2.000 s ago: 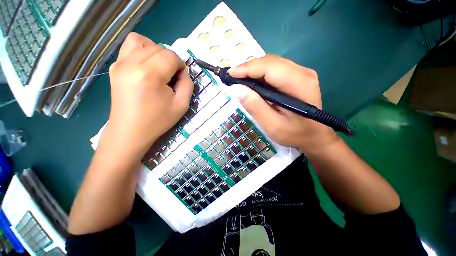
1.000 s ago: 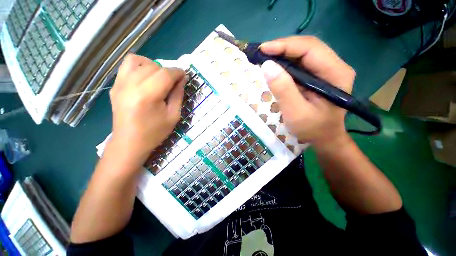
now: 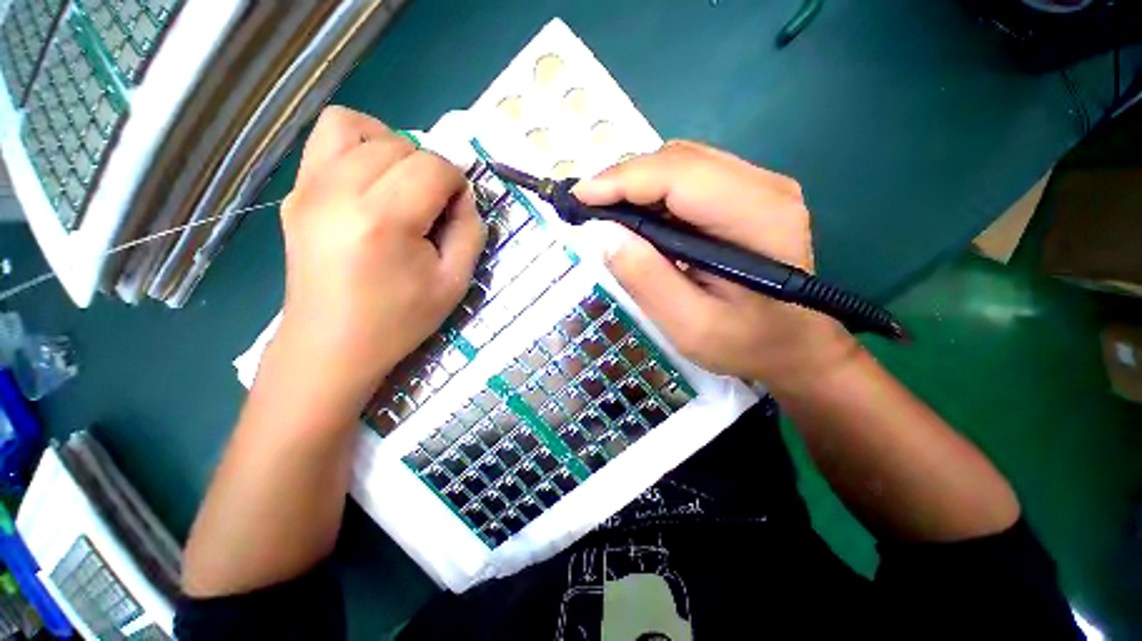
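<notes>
My right hand [image 3: 714,257] grips the black soldering iron [image 3: 751,267] like a pen. The iron's tip is at the upper end of the far PCB panel [image 3: 514,225], close to my left fingertips. My left hand [image 3: 376,238] is closed in a fist with the thin solder wire [image 3: 188,225] running out to the left; its working end is hidden by my fingers. A second PCB panel [image 3: 551,420] lies nearer me. Both panels are on a white tray [image 3: 438,551] with tan round holes at its far edge. A small green loop [image 3: 408,138] shows behind my left knuckles.
Stacked loaded trays [image 3: 238,125] stand at the upper left, more trays [image 3: 94,501] at the lower left. A green cord [image 3: 799,21] and a dark device [image 3: 1052,25] are at the top. Cardboard boxes [image 3: 1096,232] are at the right beyond the bench edge.
My right hand and the iron have moved left from over the tray's holes back to the far panel beside my left fingers. My left hand stays closed at the panel. The view has shifted slightly.
</notes>
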